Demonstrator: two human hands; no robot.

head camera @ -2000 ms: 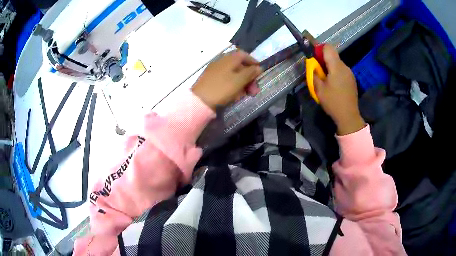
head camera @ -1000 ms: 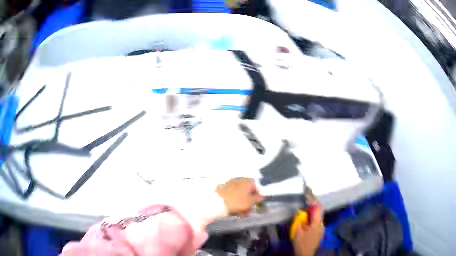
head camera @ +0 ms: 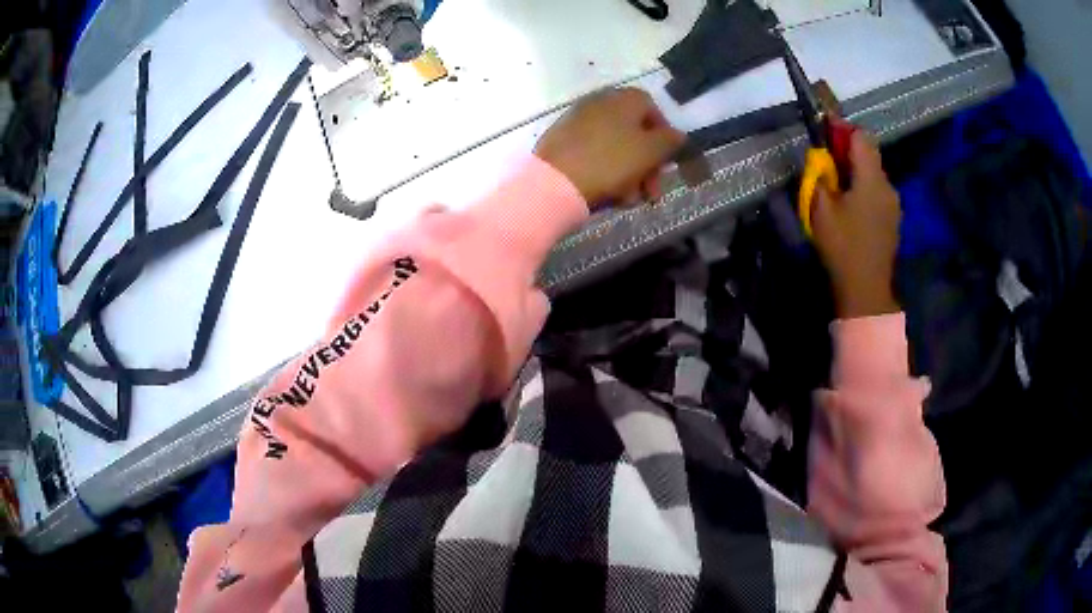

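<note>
My left hand pinches the end of a dark fabric strip that lies along the table's front edge. My right hand holds scissors with a yellow and a red handle. The dark blades point up and away, at the strip's right end, beside a brown-tan marker. Whether the blades are closed on the strip cannot be told. Cut dark pieces lie fanned just beyond the strip. The ruled grey band runs along the table edge under both hands.
Long dark strips lie tangled on the white table at the left. The sewing machine's needle area is at the top. Blue crates with dark cloth stand at the right. The checked apron covers the lap.
The view swung up and back down. My left hand still holds a strip and my right hand still holds the scissors near the brown-tan marker. Both hands sit further right in the picture.
</note>
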